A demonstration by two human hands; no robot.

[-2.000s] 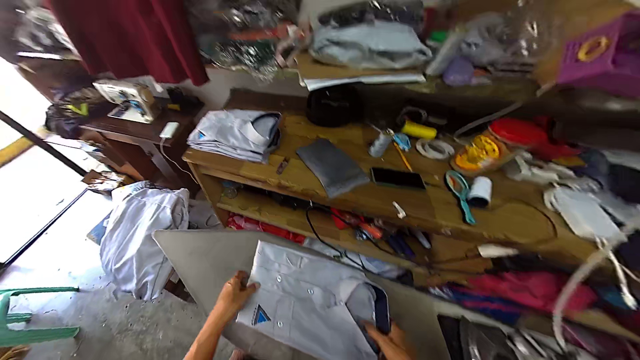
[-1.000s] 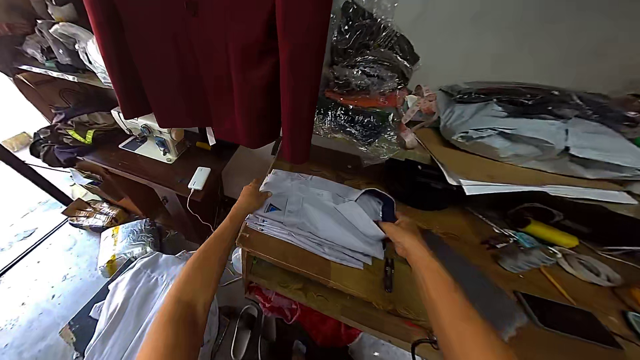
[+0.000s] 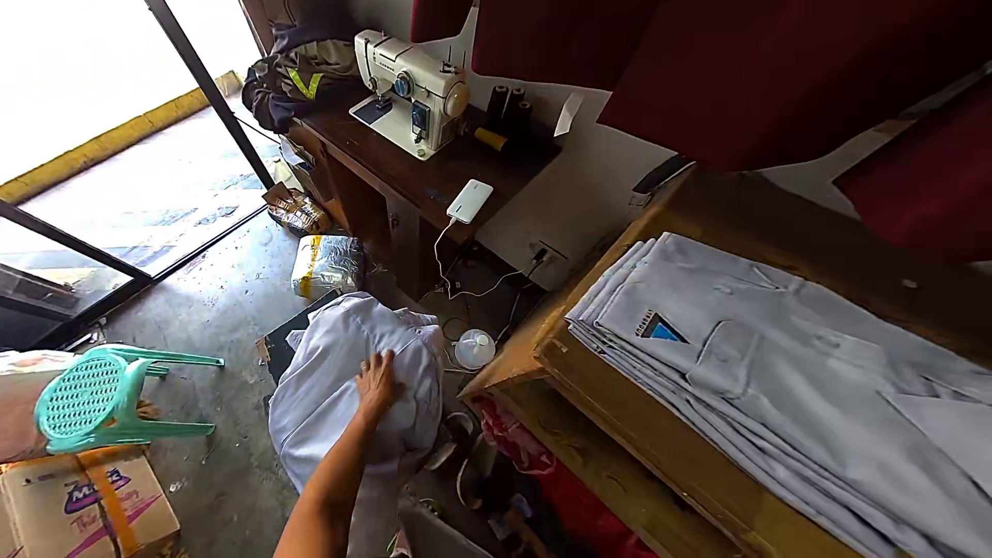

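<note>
My left hand [image 3: 377, 381] rests on a heap of loose light grey shirts [image 3: 333, 395] piled low beside the wooden table; whether its fingers grip the cloth cannot be told. To the right, a stack of folded grey shirts [image 3: 790, 341] lies along the table's edge, the top one bearing a blue triangular emblem and a buttoned pocket flap. My right hand is out of the frame.
A white sewing machine [image 3: 415, 89] and a white power bank [image 3: 470, 201] with a cable are on a dark desk. A wrapped parcel [image 3: 329, 266], an overturned green plastic stool [image 3: 97, 399] and a cardboard box [image 3: 89, 504] are on the floor. Maroon garments [image 3: 721, 85] hang above.
Both hands have left the folded shirt, which now lies on the stack on the table. My left hand has gone to the heap of loose shirts. The view has swung left.
</note>
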